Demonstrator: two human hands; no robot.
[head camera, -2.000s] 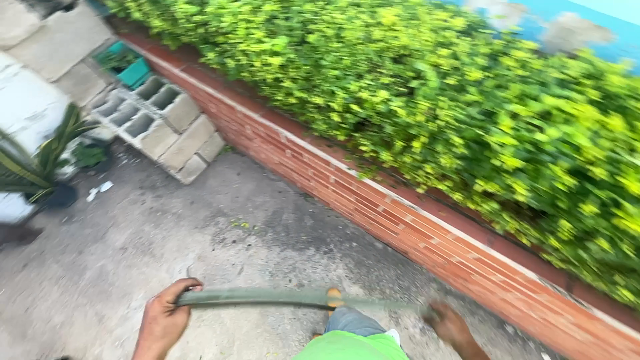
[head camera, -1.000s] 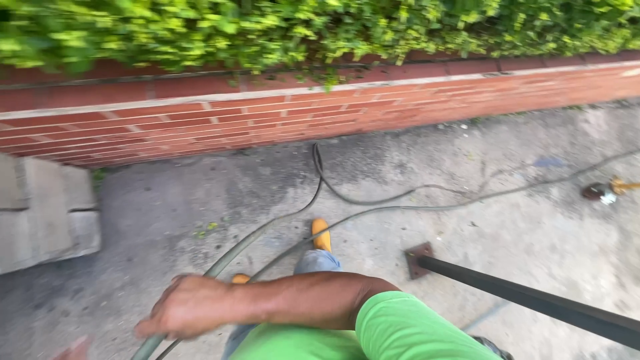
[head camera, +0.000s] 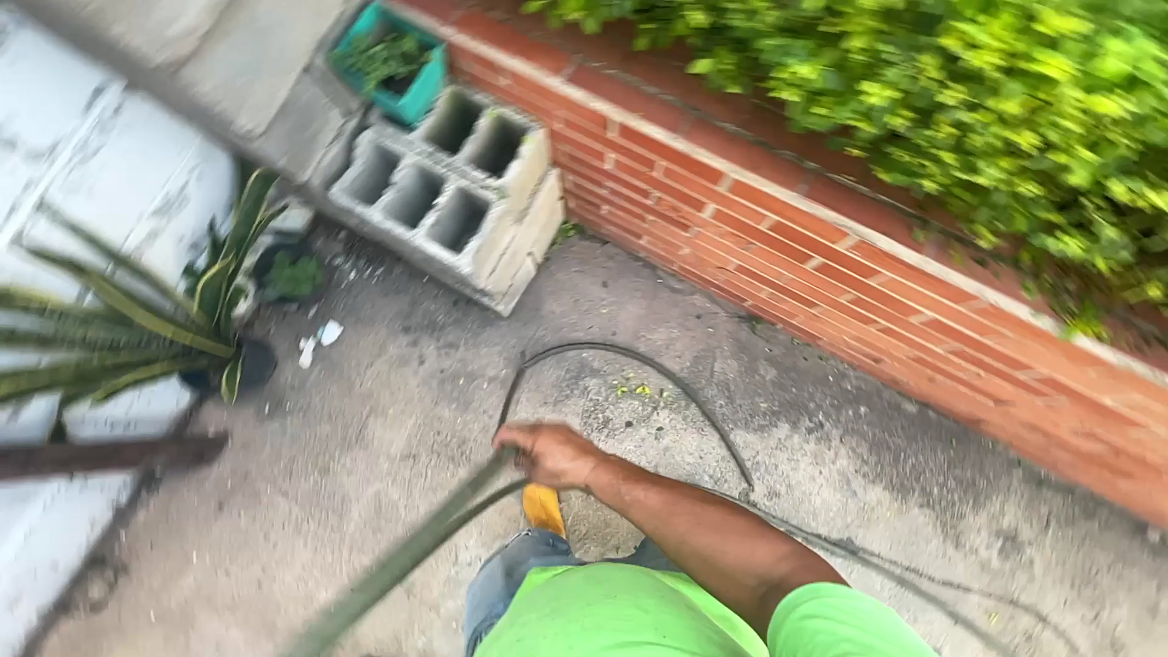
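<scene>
My right hand (head camera: 555, 454) is closed around a dark green-grey hose or thick cable (head camera: 392, 566), in front of my body in the head view. From the hand one thick stretch runs down to the lower left, blurred, with a thinner stretch beside it. A loop of the same line arches over the concrete just beyond the hand, and more of it trails under my forearm to the lower right. My left hand is out of view. Below the right hand shows the toe of a yellow-brown boot (head camera: 545, 509).
A low brick wall (head camera: 766, 228) with a leafy hedge (head camera: 1031, 128) runs along the right. Stacked concrete blocks (head camera: 525, 246) and a teal planter (head camera: 431, 87) stand at upper left. A potted snake plant (head camera: 137, 315) and a rusty bar (head camera: 109, 455) are at the left.
The view has swung back toward the blocks and plants. Two seconds ago both hands held the line stretched between them; now only my right hand shows on it, and a loop lies beyond.
</scene>
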